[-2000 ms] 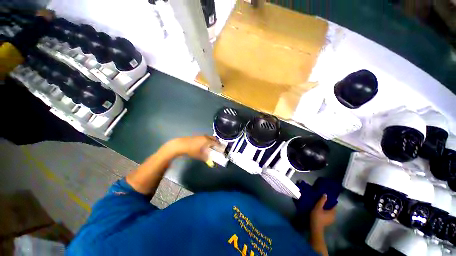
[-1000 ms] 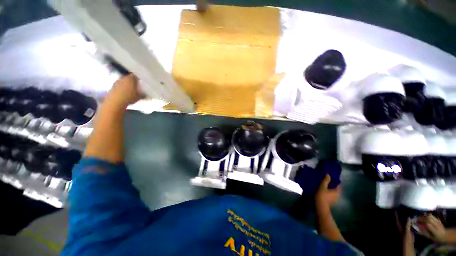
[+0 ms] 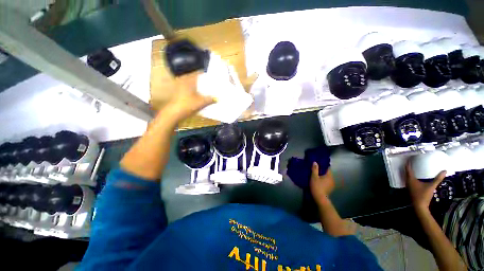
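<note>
My left hand (image 3: 183, 98) is shut on a security camera with a white housing (image 3: 225, 92) and a glossy black ball, held over the cardboard sheet (image 3: 159, 69). The ball is blurred and points away from me. My right hand (image 3: 321, 182) holds a crumpled dark purple-blue cloth (image 3: 309, 165) over the green mat. Three cameras stand in a row in front of me, black balls to the far side and white brackets toward me: left (image 3: 195, 152), middle (image 3: 229, 139) and right (image 3: 270, 136).
Another camera (image 3: 283, 61) sits on the white strip (image 3: 313, 32). Rows of cameras stand at right (image 3: 366, 135) and left (image 3: 69, 198). A pale metal post (image 3: 79, 66) crosses the upper left. Another person's hand (image 3: 422, 190) touches a camera at right.
My left hand has moved from the small row to behind the post, then back right with a camera in it. The view has shifted; another person's hand has come onto the right-hand row.
</note>
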